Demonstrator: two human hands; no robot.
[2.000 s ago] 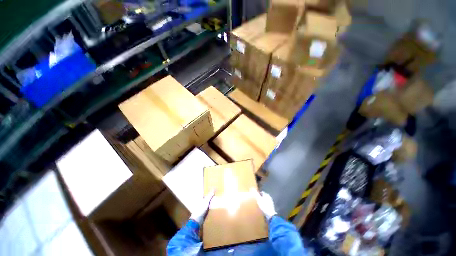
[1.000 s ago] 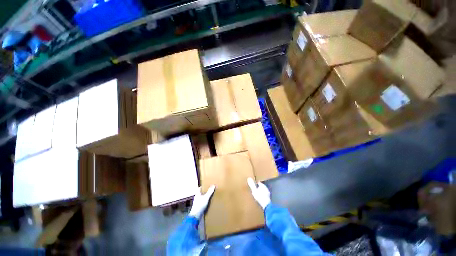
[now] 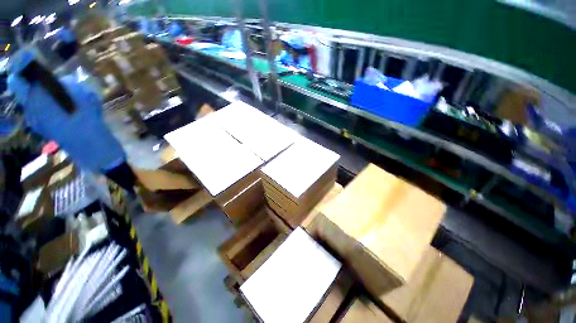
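Neither of my hands shows in the head view. Nearest in front is a white-faced box (image 3: 292,279) at the bottom centre. To its right a large closed brown carton (image 3: 383,221) with a tape seam stands higher, over another brown carton (image 3: 436,287). Beyond them is a block of white-topped boxes (image 3: 218,151) with brown sides. A brown opening with a dark hollow (image 3: 252,243) lies between the block and the nearest white-faced box. The carton that I held is not seen in a hand.
A person in a blue smock (image 3: 66,120) stands at the left. Loose brown cardboard flaps (image 3: 167,183) lie on the floor by the stack. A green-topped line with a blue bin (image 3: 395,99) runs behind. Black crates with white strips (image 3: 88,284) stand left of yellow-black tape (image 3: 144,268).
The view has swung left along the stack. Both hands and the brown carton between them have left the picture. The person in blue and the floor flaps have come into view.
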